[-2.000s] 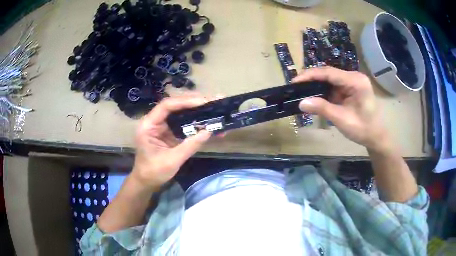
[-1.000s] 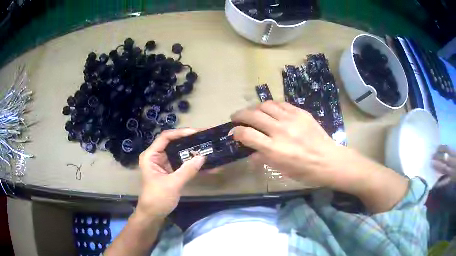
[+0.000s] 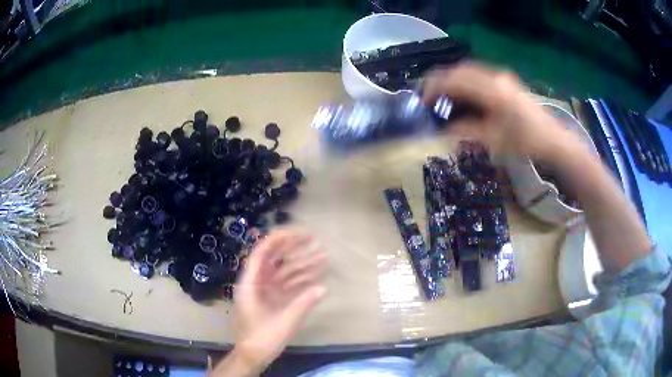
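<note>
My right hand (image 3: 486, 103), blurred, holds a long black panel (image 3: 376, 121) by its right end, in front of the far white bowl (image 3: 359, 74). The panel is blurred, with whitish shiny spots. That bowl holds several long black panels. My left hand (image 3: 278, 291) is empty, palm up with fingers apart, at the right edge of the heap of black button caps (image 3: 195, 199). Dark narrow circuit boards (image 3: 460, 213) lie piled right of centre, with one slanted board (image 3: 414, 243) at their left.
A white bowl (image 3: 541, 188) stands at right, partly behind my right arm, with another white bowl (image 3: 578, 269) nearer me. Silvery wire leads (image 3: 26, 221) fan out at far left. Blue sheets (image 3: 637, 166) lie at far right. A carton with a perforated black panel (image 3: 140, 367) is below the table edge.
My left hand has let go of the panel and opened. My right hand has carried it up and away to the far bowl. The view has shifted, showing more of the green surface beyond.
</note>
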